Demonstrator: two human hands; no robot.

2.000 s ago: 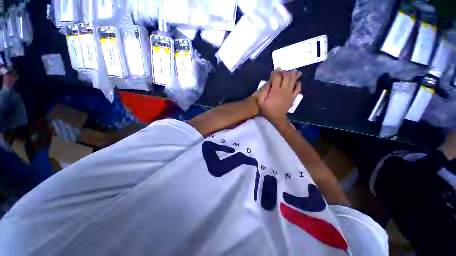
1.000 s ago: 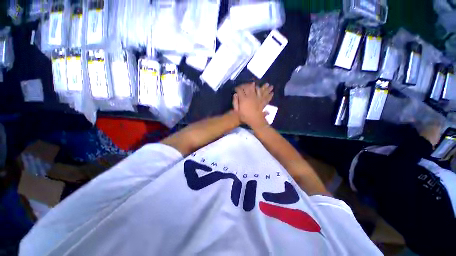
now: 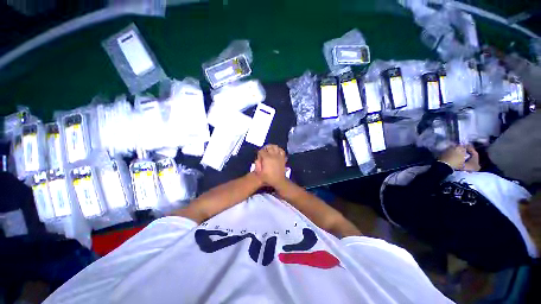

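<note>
My left hand [image 3: 260, 168] and my right hand [image 3: 273, 161] are crossed and clasped together at the near edge of the black mat, pressed on a white closed unit [image 3: 288, 173]. Only small white parts of the unit show beside the hands; the rest is hidden under them. My right hand appears to be on top and covers much of the left. A white cover shell [image 3: 260, 125] with a dark slot lies just ahead. A loose pile of white cover shells [image 3: 223, 141] lies beside it, ahead and left.
Open units [image 3: 86, 191] with yellow bands stand in rows at left, in clear plastic. More units [image 3: 328, 97] and bubble wrap [image 3: 304, 102] lie at right. Bagged pieces lie on the green surface [image 3: 285, 35]. Another person's hands [image 3: 461, 157] are at right. A red shape [image 3: 118, 239] is below the table edge.
The view has tilted up, showing more green surface and the other person's hands. The slotted cover shell has turned beside the pile. My hands stay crossed on the unit, now with fingers more closed.
</note>
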